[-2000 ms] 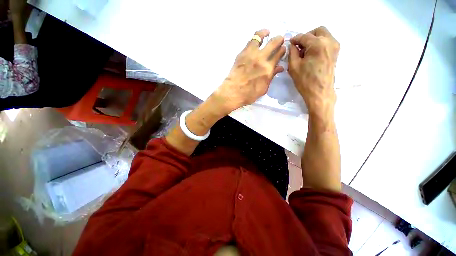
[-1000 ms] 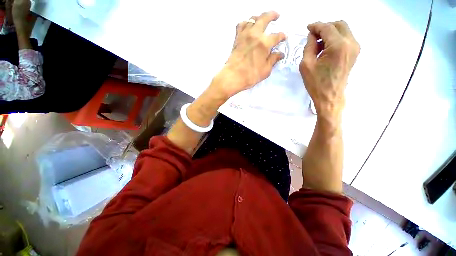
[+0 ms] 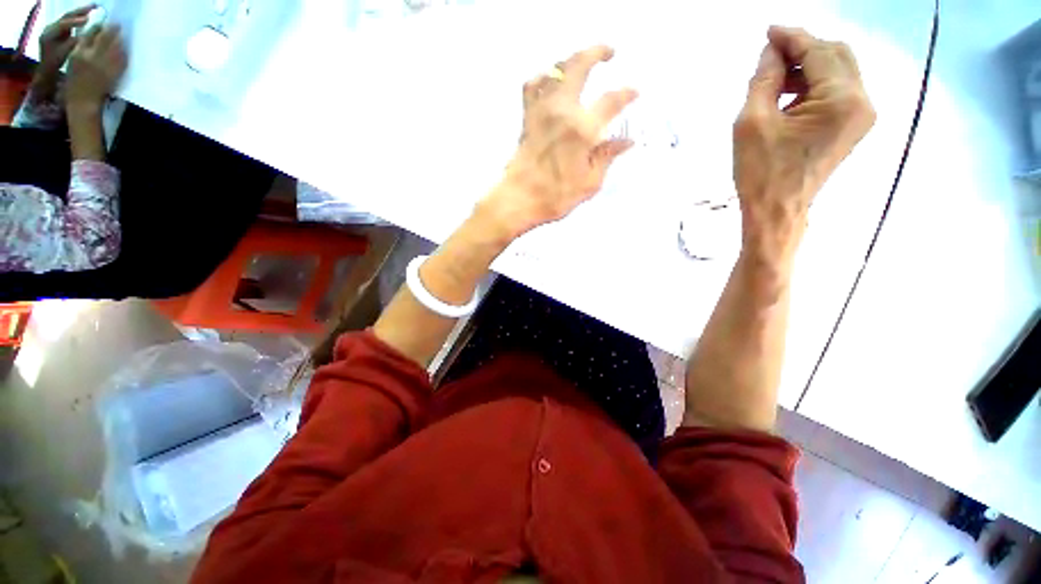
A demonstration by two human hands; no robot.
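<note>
My left hand [image 3: 562,143] is open over the white table [image 3: 457,103], fingers spread and pointing right. A pale, glare-washed item [image 3: 653,135] lies on the table just right of its fingertips; its shape is hard to tell. My right hand [image 3: 805,114] is raised further right, thumb and fingertips pinched together; whether it holds something thin is lost in glare. A white round item with a thin dark outline [image 3: 708,230] lies on the table left of my right wrist.
Another person's hands [image 3: 89,57] hold something small and white at upper left, near a round white item [image 3: 208,49]. A black phone [image 3: 1009,376] lies at right, beyond the table seam. An orange stool [image 3: 263,274] and plastic-wrapped stacks [image 3: 200,445] are at lower left.
My hands have moved apart, the right one going up and right away from the pale item. The round item by my right wrist now shows more clearly. The other person's hands have come into view.
</note>
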